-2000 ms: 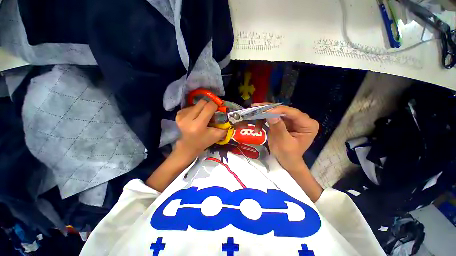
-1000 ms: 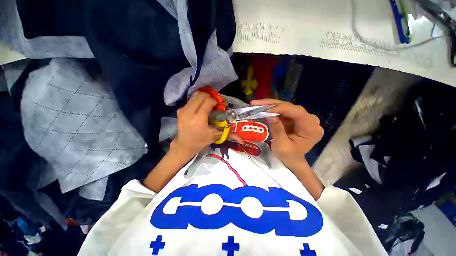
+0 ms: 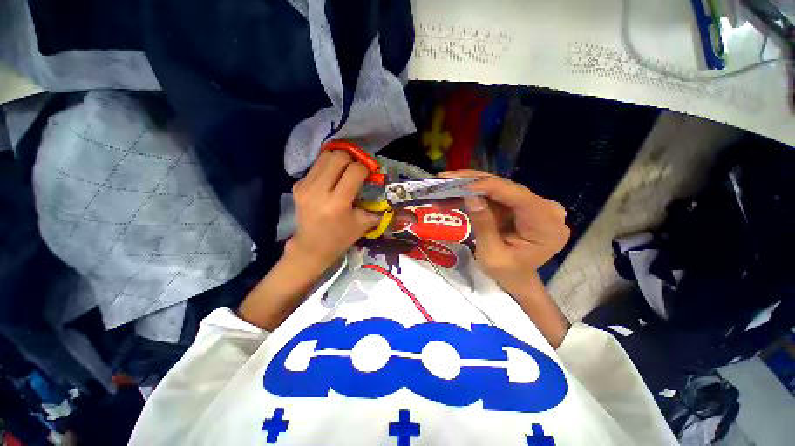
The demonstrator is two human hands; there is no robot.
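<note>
My left hand (image 3: 329, 209) holds scissors (image 3: 397, 192) by their red-orange and yellow loops in front of my chest. The silver blades point right and look nearly closed. My right hand (image 3: 520, 228) is at the blade tips, with thumb and index finger bent close together around them. Whether a thread or small scrap is pinched there is too small to tell. Dark garment cloth (image 3: 218, 104) with light grey backing (image 3: 379, 109) hangs down to just behind my left hand.
A grey quilted piece (image 3: 139, 209) hangs at the left. The pale table (image 3: 523, 35) spans the top, with a blue-green-handled tool (image 3: 708, 35), black scissors (image 3: 771, 17) and a white cable (image 3: 641, 61). Dark fabric (image 3: 697, 270) is heaped at the right. Red and yellow cloth (image 3: 438, 135) lies beyond my hands.
The blades stood wider apart one second ago and are now closer together. My left hand has shifted slightly left with the scissors. My right hand has moved only a little.
</note>
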